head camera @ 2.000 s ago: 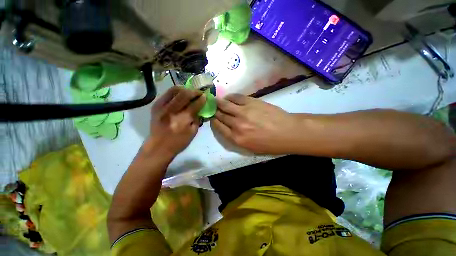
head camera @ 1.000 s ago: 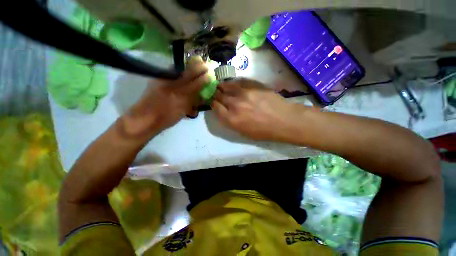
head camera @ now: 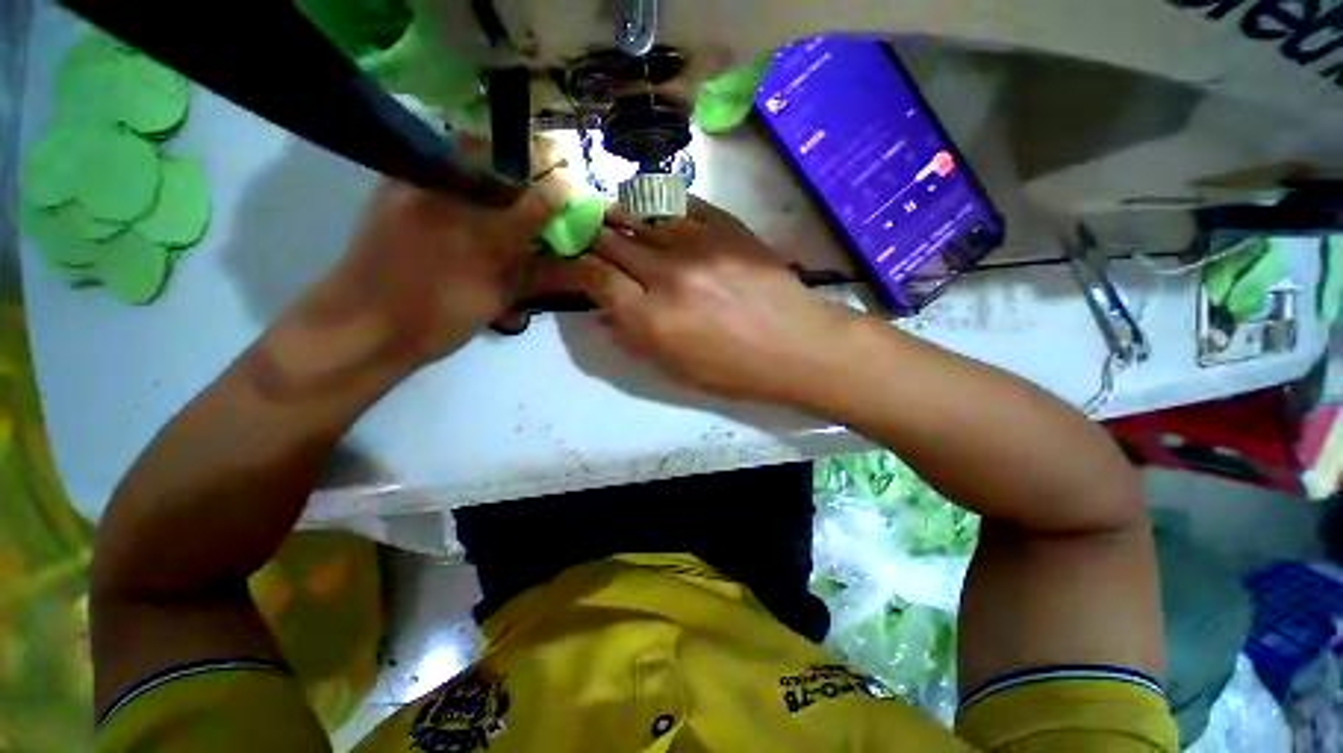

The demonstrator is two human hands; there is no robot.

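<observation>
A small light-green cut piece (head camera: 575,225) is between my two hands at the lit needle area of the sewing machine (head camera: 1060,125). My left hand (head camera: 442,265) holds it from the left, its fingertips partly behind the black bar. My right hand (head camera: 692,294) has its fingertips at the piece's right edge, just below the pale ribbed knob (head camera: 653,194). The needle and presser foot are hidden. A flat overlapping stack of green cut pieces (head camera: 115,184) lies at the table's left. Crumpled green pieces (head camera: 420,66) are behind my left hand.
A black bar (head camera: 295,88) crosses the upper left. A lit smartphone (head camera: 884,169) lies right of the needle. Thread snips (head camera: 1105,302) and a metal fitting (head camera: 1249,321) are farther right. A clear bag of green pieces (head camera: 899,589) is below the table (head camera: 442,441).
The camera view has shifted, bringing the whole green stack and the far right into view. My hands stay at the needle area, and the green piece between them shows a slightly different shape.
</observation>
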